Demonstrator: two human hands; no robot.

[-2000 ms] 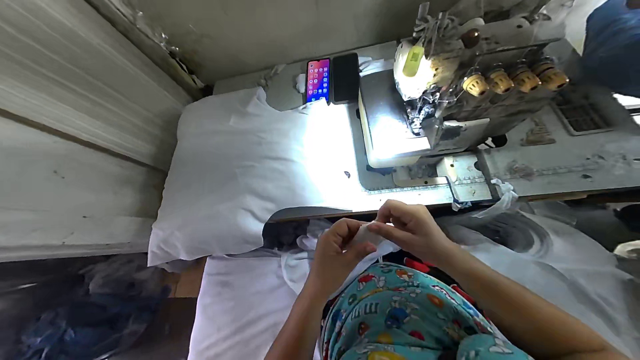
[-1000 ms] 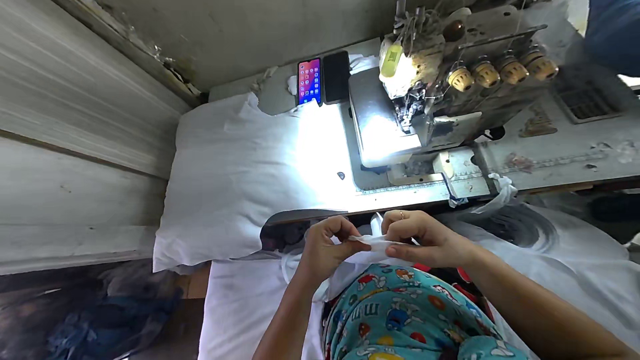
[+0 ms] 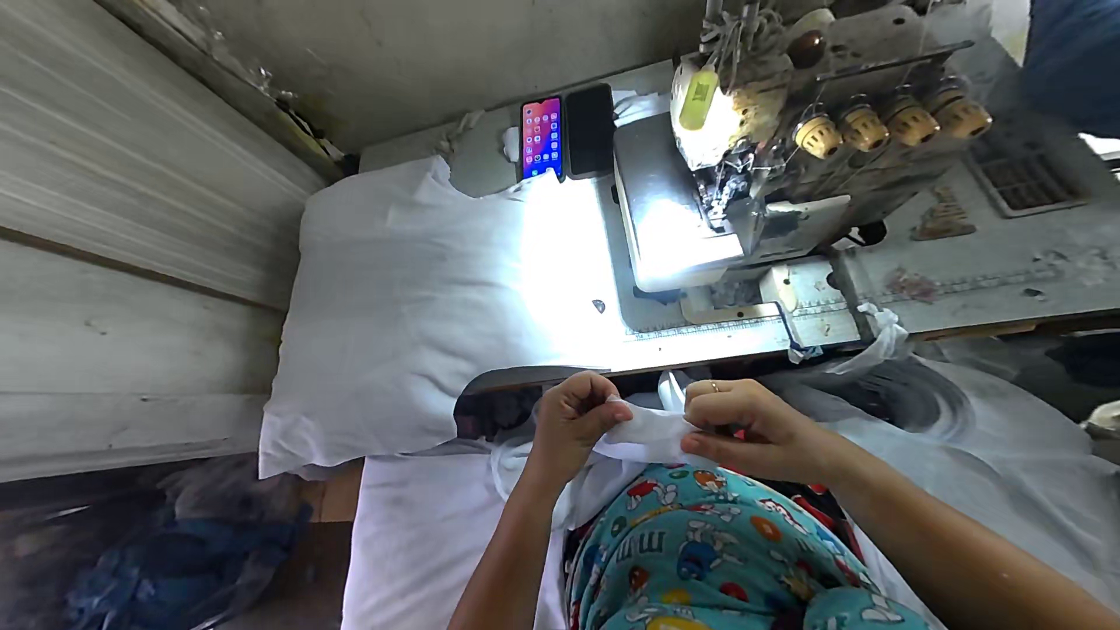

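Observation:
Between my two hands a strip of white fabric (image 3: 649, 435) is stretched over my lap, just below the table's front edge. My left hand (image 3: 577, 424) pinches its left end between thumb and fingers. The right end is gripped by my right hand (image 3: 744, 429), which wears a ring. More white fabric hangs below my left hand and lies over my lap. A large piece of white fabric (image 3: 394, 306) is spread on the table at the left. Behind my hands stands an overlock sewing machine (image 3: 674, 210), its lamp lit.
A lit smartphone (image 3: 542, 138) and a dark phone (image 3: 590, 131) lie at the back of the table. Tension dials (image 3: 864, 129) face forward on the machine. Sheer white fabric (image 3: 989, 472) is heaped at the right. A wall panel (image 3: 131, 350) borders the left side.
My hands have moved apart, and more of the white strip shows stretched between them than two seconds ago. Both hands still hold the fabric.

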